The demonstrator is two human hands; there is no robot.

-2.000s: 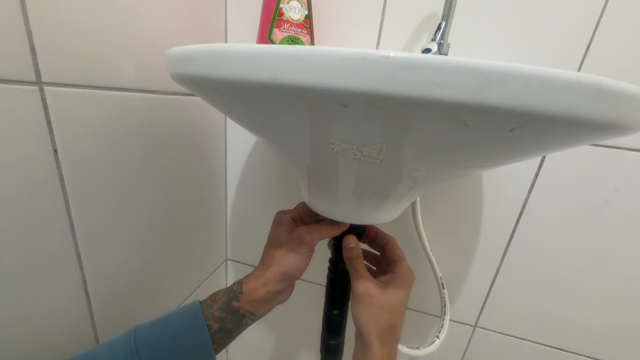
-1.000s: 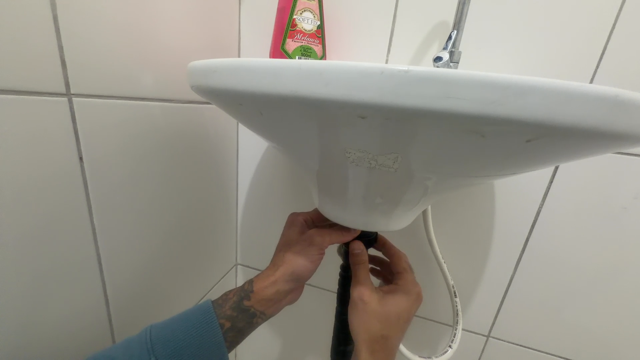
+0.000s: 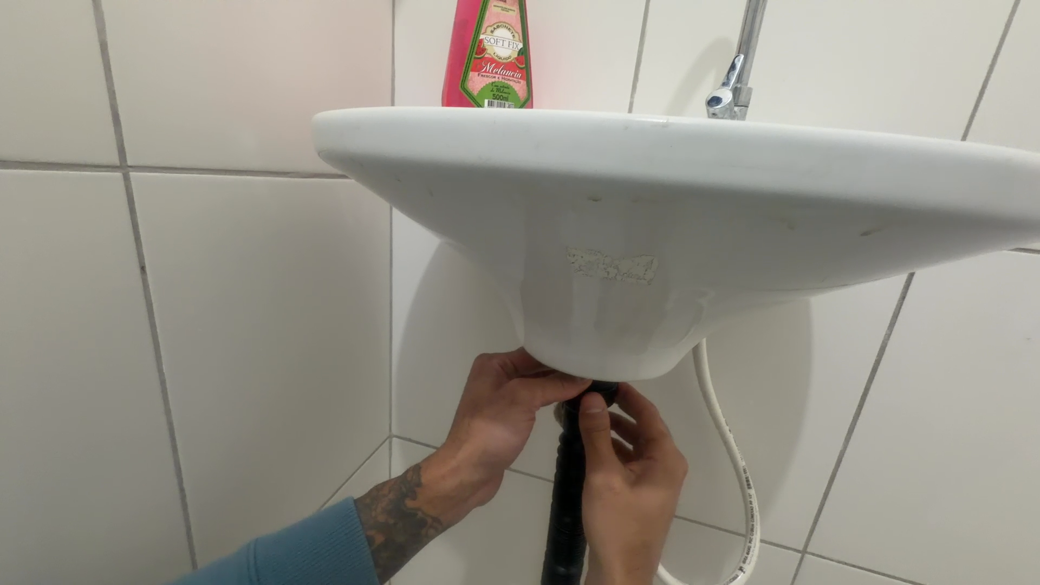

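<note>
A white ceramic washbasin [image 3: 617, 187] juts from the tiled wall, with a worn patch on its underside. From beneath its base hangs a black corrugated drain hose [image 3: 566, 496], topped by a black fitting [image 3: 601, 392]. My right hand [image 3: 632, 479] grips this fitting between thumb and fingers. My left hand [image 3: 500, 406] reaches in from the left, fingertips at the basin's bottom edge beside the fitting; its fingers are partly hidden behind the basin, so its hold cannot be told.
A pink liquid soap bottle [image 3: 497, 61] stands on the basin's back left, and a chrome faucet [image 3: 735, 97] rises at the back. A white flexible water hose [image 3: 731, 443] loops down right of my right hand. Tiled walls [image 3: 260, 325] meet in a corner at left.
</note>
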